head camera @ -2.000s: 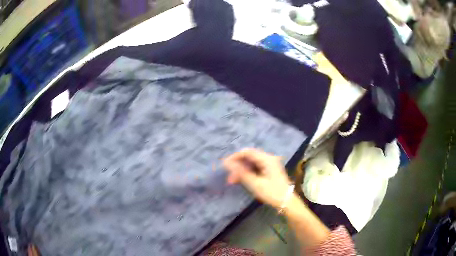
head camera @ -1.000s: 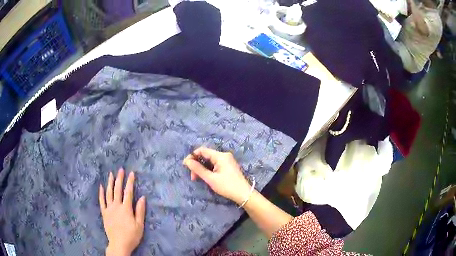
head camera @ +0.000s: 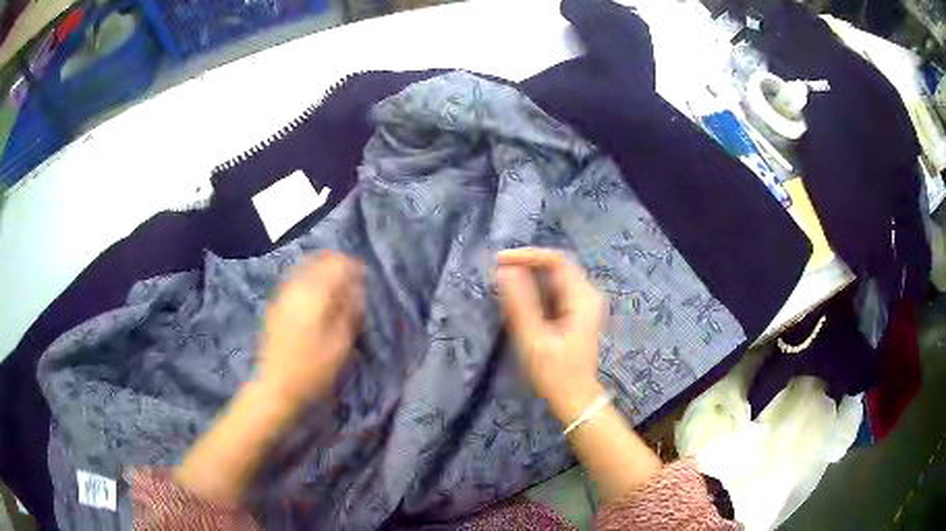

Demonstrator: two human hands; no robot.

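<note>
A dark jacket lies spread on the table with its grey-blue leaf-patterned lining facing up. The lining is bunched into raised folds between my hands. A white neck label and a small white care label show. My left hand is blurred, with curled fingers over the lining; whether it pinches cloth cannot be told. My right hand is blurred over the lining, its fingers curled around a small dark tool, mostly hidden in the palm.
The white table curves around the jacket. A blue patterned phone and a white tape roll lie at the right. A dark jacket pile is beyond them, with white cloth hanging below. Blue crates stand behind.
My left hand has risen from lying flat on the lining and is now curled. The lining has gone from fairly flat to bunched. The view has shifted, showing more table at left.
</note>
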